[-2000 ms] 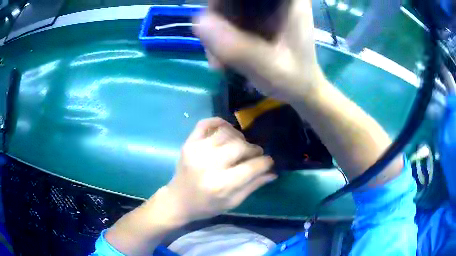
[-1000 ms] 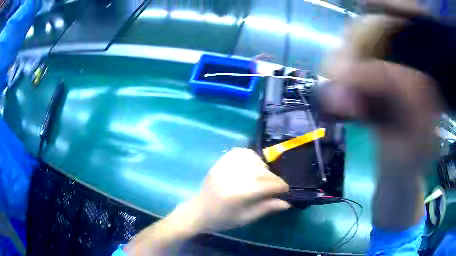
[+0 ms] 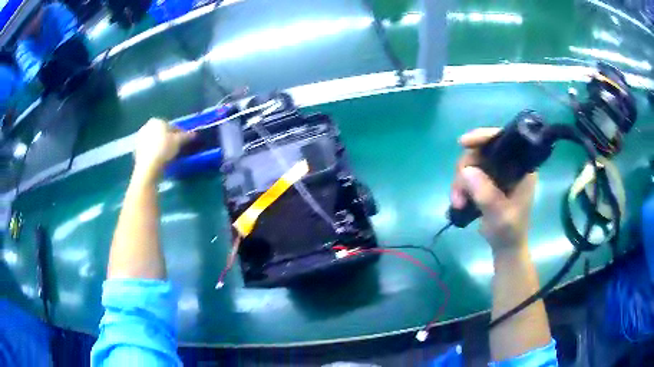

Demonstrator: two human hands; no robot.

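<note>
The black housing [image 3: 287, 197] lies slightly turned on the green bench, with amber tape [image 3: 271, 198] slanting across it. A red and a black lead wire trail off its near right edge to a small white plug [image 3: 422, 335]. A short reddish side lead ends in a white connector [image 3: 219, 285] at the left. My left hand [image 3: 156, 147] is at the blue screw bin [image 3: 192, 166], fingertips over its dark contents; whether they pinch anything cannot be told. My right hand [image 3: 495, 190] grips the black electric screwdriver [image 3: 510, 154], its bit pointing down left, right of the housing.
A cream tape roll [image 3: 575, 208] and a coiled dark object [image 3: 609, 107] lie at the right. The screwdriver's thick cord [image 3: 548, 290] loops there. A slim black tool [image 3: 41, 265] lies far left. A white-edged line [image 3: 502, 74] runs behind. People in blue show at upper left.
My left hand has left the housing's near left side for the bin. My right hand with the screwdriver has lowered beside the housing. The view has shifted, and the housing now appears further left and turned.
</note>
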